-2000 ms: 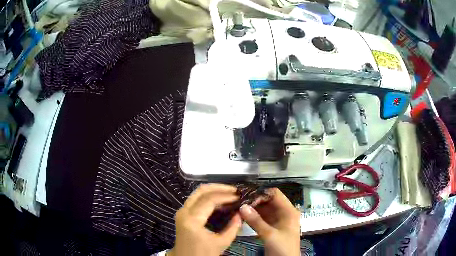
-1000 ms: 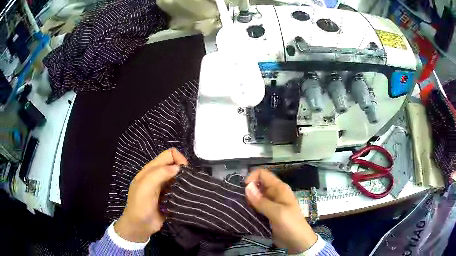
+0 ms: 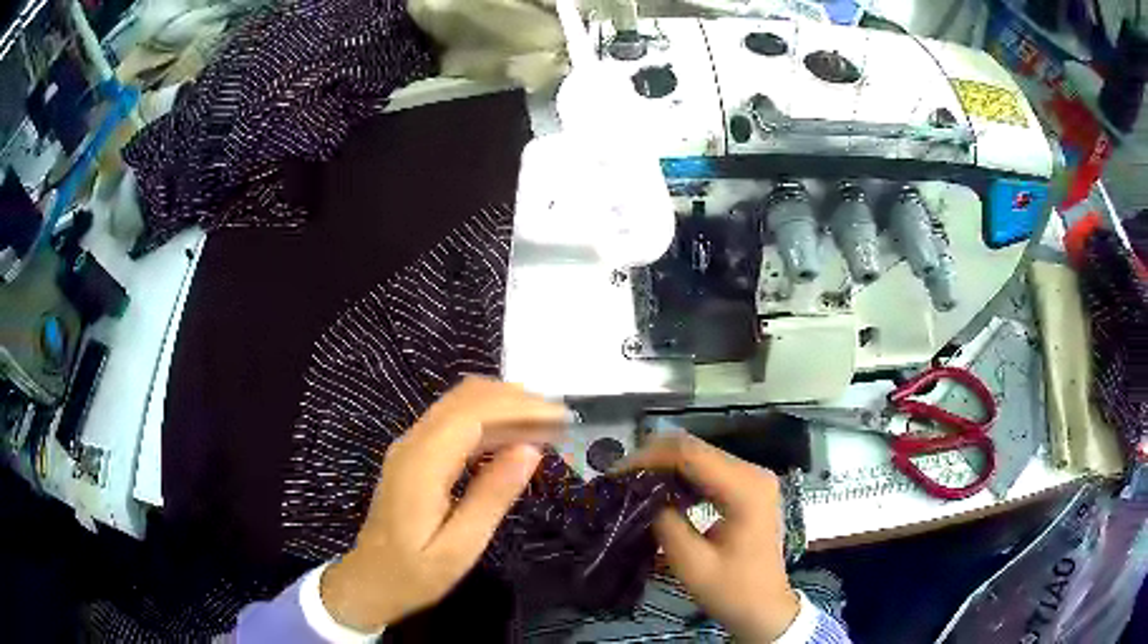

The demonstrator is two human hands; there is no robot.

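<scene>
A dark garment piece with thin white stripes (image 3: 390, 340) lies left of the white overlock machine (image 3: 573, 327) and runs down under my hands. My left hand (image 3: 441, 491) holds a bunched part of it at the table's front edge; the fingertips are blurred. My right hand (image 3: 730, 522) pinches the same bunched cloth (image 3: 592, 547) from the right, also slightly blurred. The cloth sags between the hands, in front of the machine and below its needle area.
Red-handled scissors (image 3: 944, 432) lie right of the hands. A striped heap (image 3: 277, 101) sits at the upper left. A plain dark cloth (image 3: 239, 365) covers the table's left. A clear plastic bag (image 3: 1051, 572) hangs at the lower right. Beige cloth (image 3: 1065, 365) lies at the right.
The striped cloth was stretched flat between my hands a second ago; now it is bunched and lower. My left hand has moved right, closer to my right hand.
</scene>
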